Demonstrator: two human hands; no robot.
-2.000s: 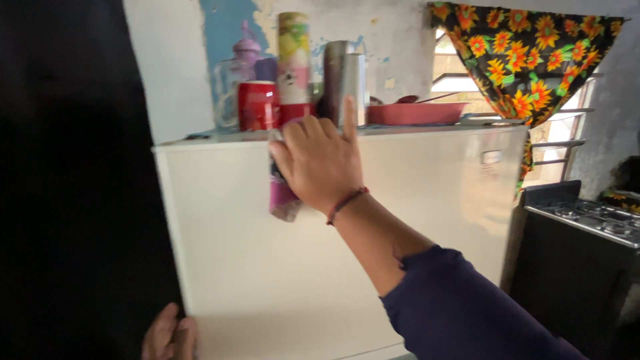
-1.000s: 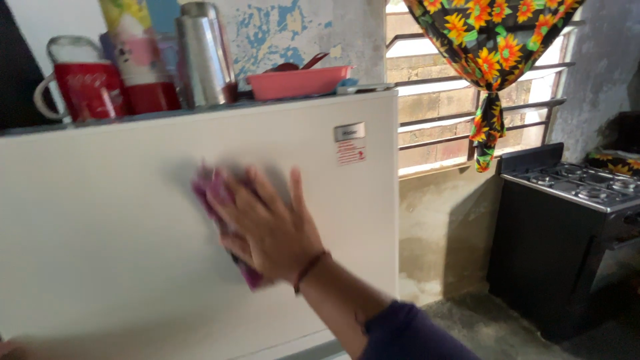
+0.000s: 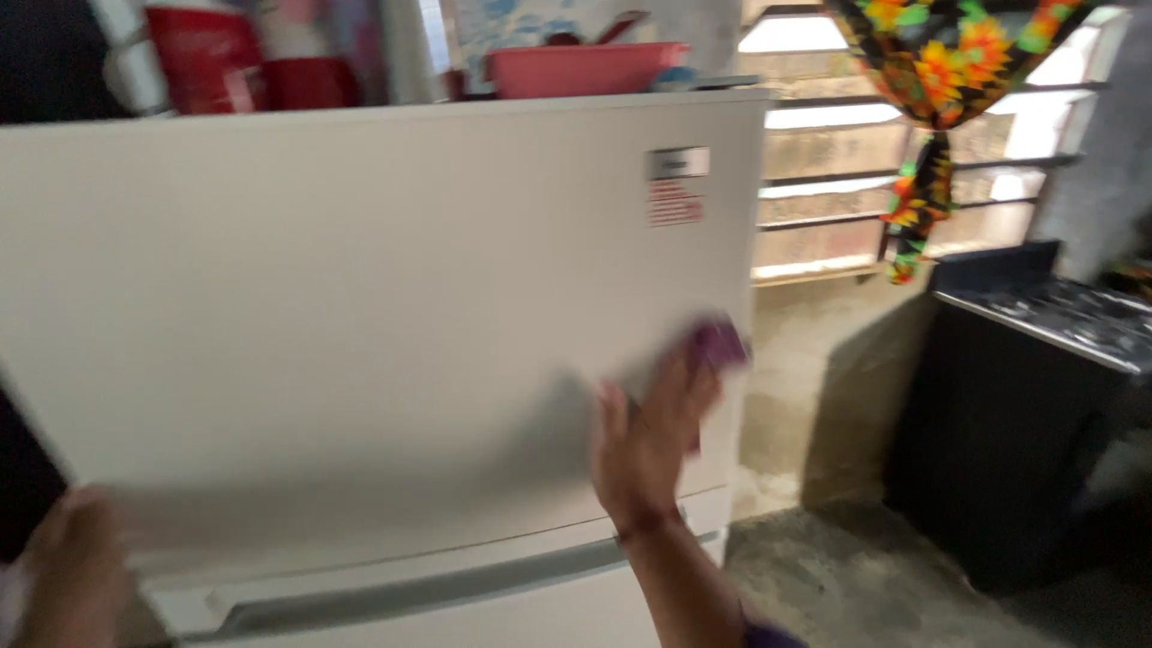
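My right hand [image 3: 652,441] presses a purple cloth [image 3: 718,344] against the white refrigerator door [image 3: 387,297], low and near its right edge. Part of the cloth sticks out past my fingers; the rest is under the hand, and both are blurred. My left hand [image 3: 76,558] is at the lower left, by the refrigerator's left edge; its fingers are blurred and I cannot tell whether it holds anything. A small badge [image 3: 679,163] with red print below it is at the door's upper right.
On the refrigerator top stand a pink tray [image 3: 585,70], a red mug [image 3: 205,58] and other containers. A grey handle recess [image 3: 432,589] runs below the upper door. At right are a black stove [image 3: 1017,423] and a slatted window with a sunflower curtain [image 3: 940,72].
My right hand with the purple cloth has moved from the refrigerator's top edge, across the door, to low near its right edge. The view has shifted right and down.
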